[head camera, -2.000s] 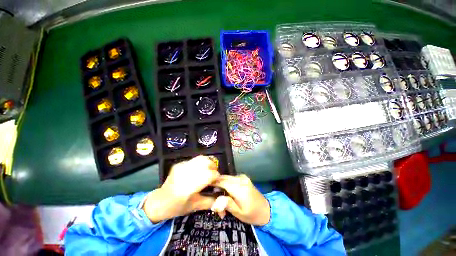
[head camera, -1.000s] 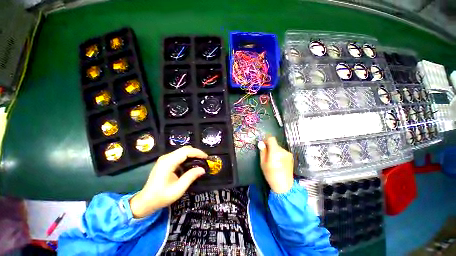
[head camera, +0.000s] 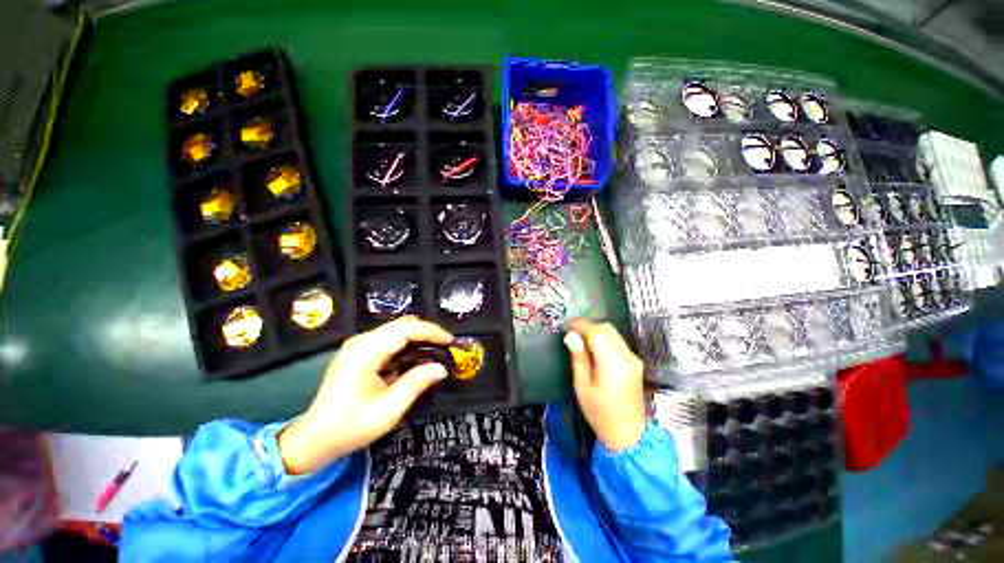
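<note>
My left hand (head camera: 355, 398) grips a dark round unit (head camera: 424, 356) at the bottom-left pocket of the middle black compartment tray (head camera: 500, 379); fingers partly cover it. A gold-yellow round housing (head camera: 467, 357) lies in the pocket to its right. Wired units, some with blue, red or white strands, fill the pockets above. My right hand (head camera: 608, 379) is low over the mat, fingertips bent at the lower end of the loose lead wires (head camera: 539, 264). Whether it pinches a wire is too small to tell.
A second black tray (head camera: 264, 214) with gold housings is on the left. A blue bin (head camera: 558, 132) of tangled wires stands behind the loose wires, a pale thin stick (head camera: 606, 233) beside them. Stacked clear trays (head camera: 760, 275) are on the right, a black pocket tray (head camera: 771, 456) below, a red plastic thing (head camera: 875, 412) beyond.
My hands were together at the front of the middle tray. They have since parted: the left holds the dark unit at the bottom-left pocket, the right moved right to the loose wires.
</note>
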